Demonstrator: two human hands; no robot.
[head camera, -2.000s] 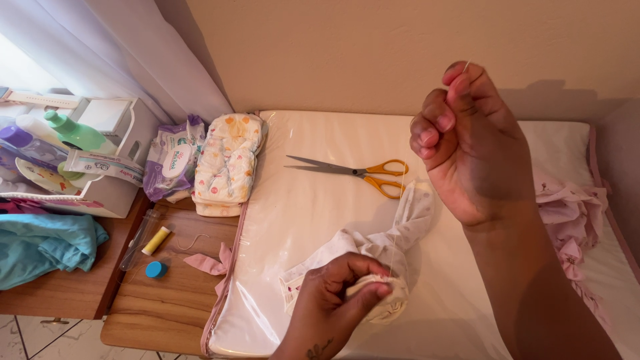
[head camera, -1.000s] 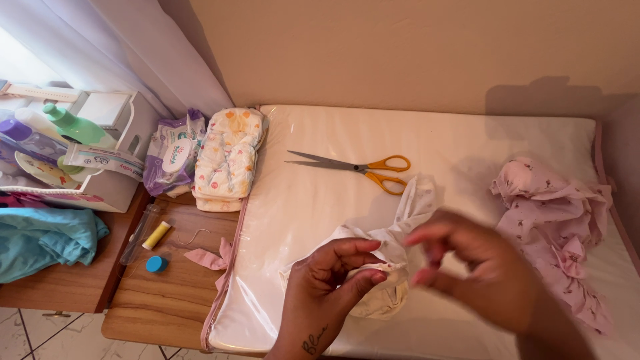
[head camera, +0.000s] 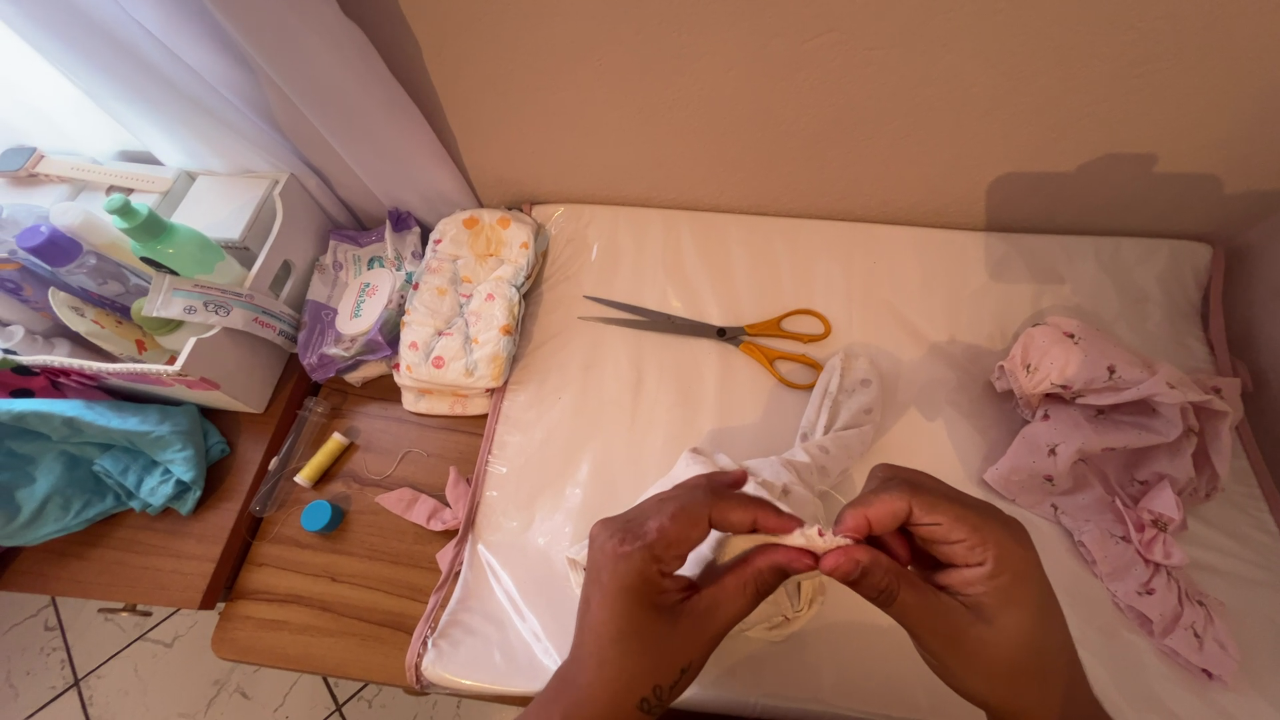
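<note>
A white dotted baby garment (head camera: 840, 410) lies on the plastic-covered changing mat (head camera: 620, 250). My left hand (head camera: 690, 550) pinches its gathered cream edge between thumb and forefinger. From the right, my right hand (head camera: 930, 580) grips the same edge with thumb and fingertips, which nearly meet those of the left. A fine strand shows near the fingers; whether a needle is there, I cannot tell. Beyond the hands lie orange-handled scissors (head camera: 730, 332) with their blades apart, pointing left. A pink printed garment (head camera: 1110, 430) with a bow rests to the right.
Left of the mat are folded diapers (head camera: 465, 310), a wipes pack (head camera: 360, 295), yellow thread (head camera: 322, 459), a blue cap (head camera: 321, 515), a clear tube (head camera: 288, 455) and a pink fabric bow (head camera: 425, 508). A white organizer (head camera: 245, 350) holds bottles beside turquoise cloth (head camera: 110, 465).
My right hand has come down from its raised position to the cream edge beside my left hand. The left hand keeps its pinch on the garment.
</note>
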